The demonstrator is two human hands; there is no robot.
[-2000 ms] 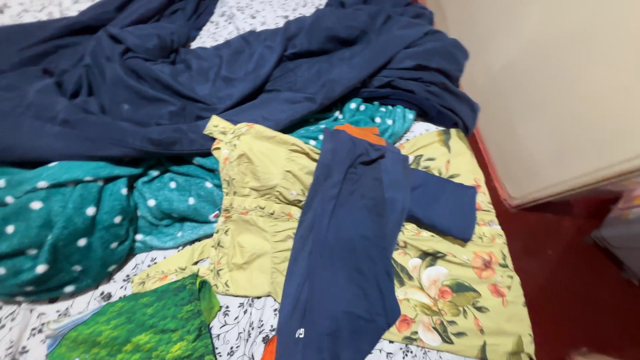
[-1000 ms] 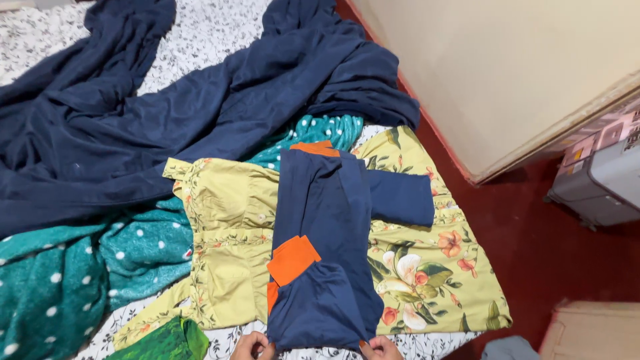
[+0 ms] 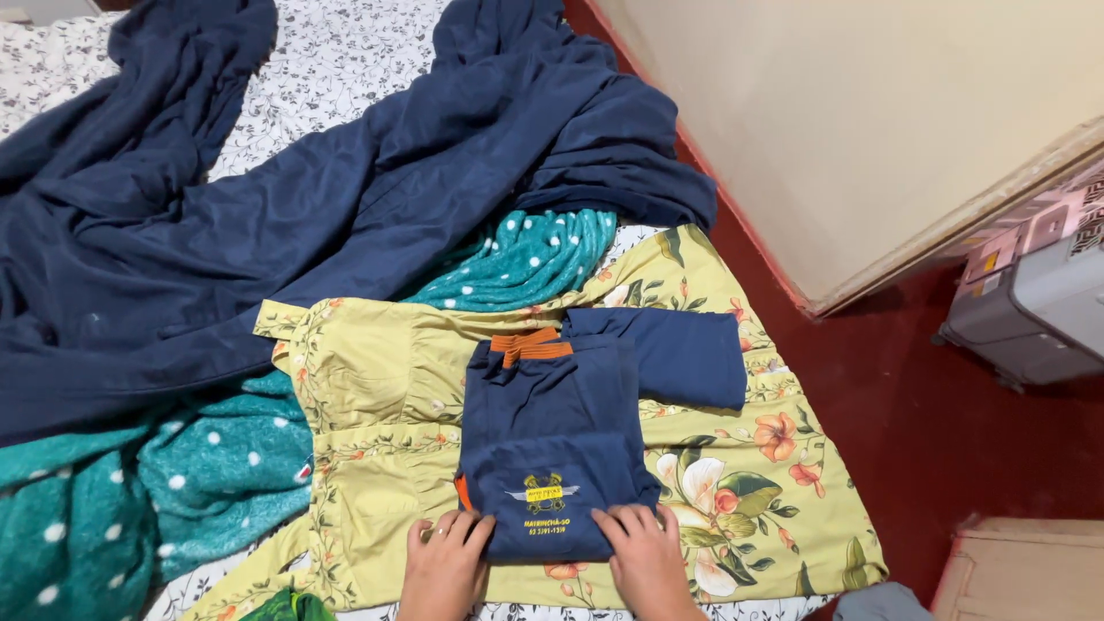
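Observation:
A navy blue garment with orange cuffs (image 3: 552, 414) lies folded on a yellow floral dress (image 3: 371, 492). Its lower part bears a printed emblem and yellow writing. At its bottom left corner rests my left hand (image 3: 448, 561), fingertips on the cloth edge. My right hand (image 3: 642, 556) touches the bottom right corner the same way; whether the fingers pinch the fabric is not clear. Another folded navy piece (image 3: 690, 358) sticks out to the right, beside the upper part of the garment.
A large navy cloth (image 3: 285, 233) spreads over the bed, partly over a teal polka-dot blanket (image 3: 224, 457). Green fabric (image 3: 289, 606) shows at the bottom edge. Right of the bed are a red floor (image 3: 854, 405), a beige panel (image 3: 828, 129) and a grey suitcase (image 3: 1026, 302).
The navy garment, stretched long at first, is now folded shorter with its printed emblem facing up. Both hands, out of view two seconds ago, now rest at its lower corners.

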